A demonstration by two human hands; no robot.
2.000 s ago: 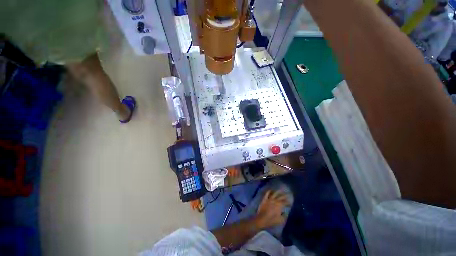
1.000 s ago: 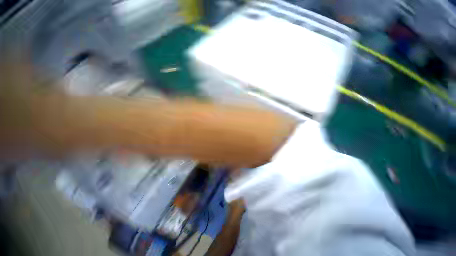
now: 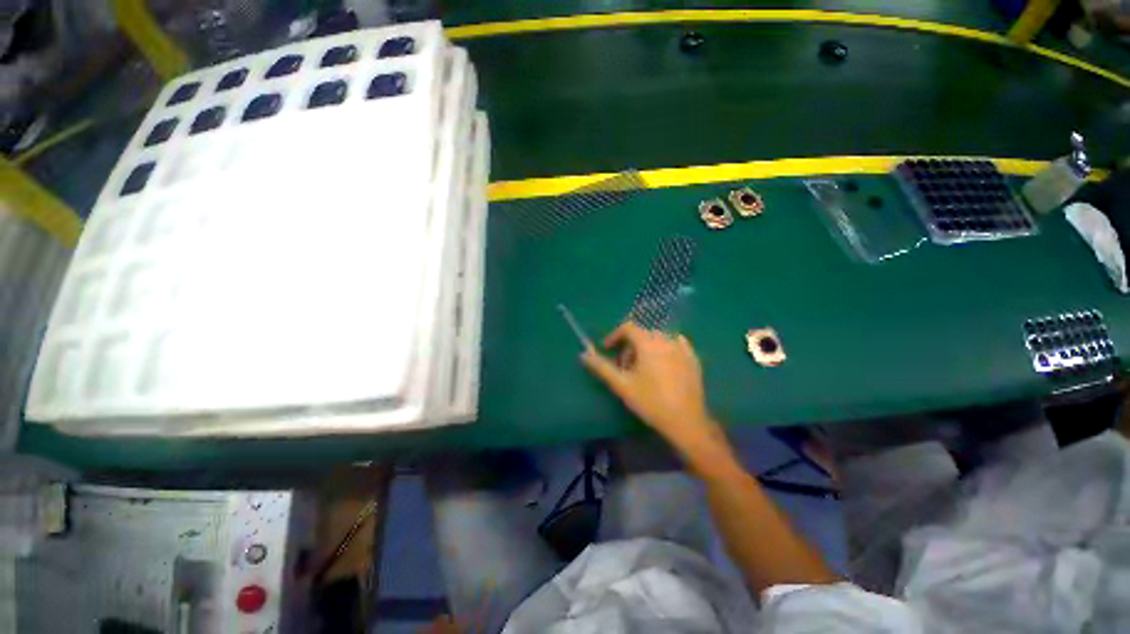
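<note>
My right hand (image 3: 657,375) holds slim grey tweezers (image 3: 574,328) like a pen, pointing up and left over the green mat. The near end of a narrow sticker sheet with rows of dots (image 3: 667,275) lies by my fingers, partly hidden by them. A second dotted sheet (image 3: 580,204) lies farther back. One copper-gold fixture with a dark round centre (image 3: 766,347) lies right of my hand; two more (image 3: 715,213) lie at the back. A small blurred skin-toned patch at the bottom edge may be my left hand; its state is unclear.
Thick white foam trays (image 3: 267,248) stand left, with black housings in the back pockets. A clear bag (image 3: 861,223), dark blister tray (image 3: 967,201), bottle (image 3: 1056,182) and small parts tray (image 3: 1069,341) are right. The machine's red button (image 3: 252,599) shows lower left. A neighbour's sleeve is at right.
The view has swung right from the machine to the green bench. My right arm, earlier stretched across the view, now reaches in from below with tweezers in hand.
</note>
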